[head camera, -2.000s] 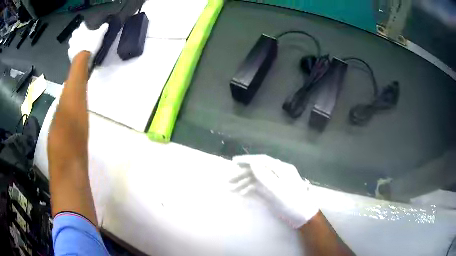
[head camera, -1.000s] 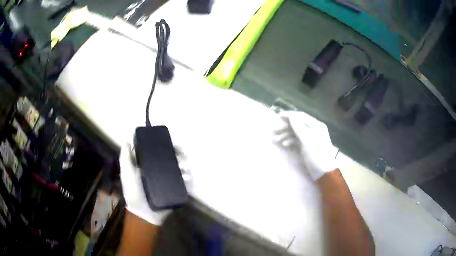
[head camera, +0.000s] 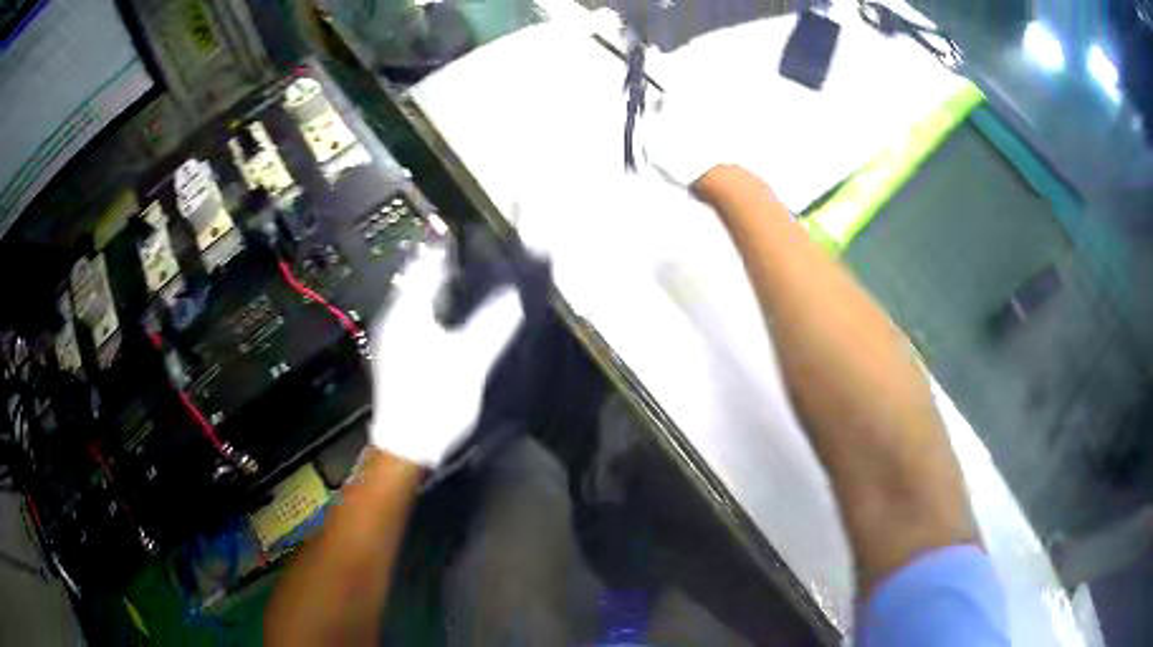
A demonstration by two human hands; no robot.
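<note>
My left hand (head camera: 443, 360), in a white glove, is over the right end of the black test rig (head camera: 272, 373). A dark blurred shape lies against its fingers; I cannot tell whether it is the adapter in my grip. My right forearm reaches up over the white bench (head camera: 708, 341). My right hand (head camera: 639, 202), gloved white, blends into the bright bench, so its fingers are unclear. A thin black cable (head camera: 634, 108) lies just beyond it.
The rig carries pale sockets (head camera: 206, 202) and red leads (head camera: 316, 300). A black adapter (head camera: 809, 48) lies at the bench's far side, near the lime-green strip (head camera: 891, 171). Another dark adapter (head camera: 1030, 297) is on the conveyor (head camera: 974, 272). A pale screen (head camera: 70, 108) stands upper left.
The view has swung left to the rig. My left hand, which held an adapter palm-up, is now over the rig. My right arm has reached across the bench toward the cable.
</note>
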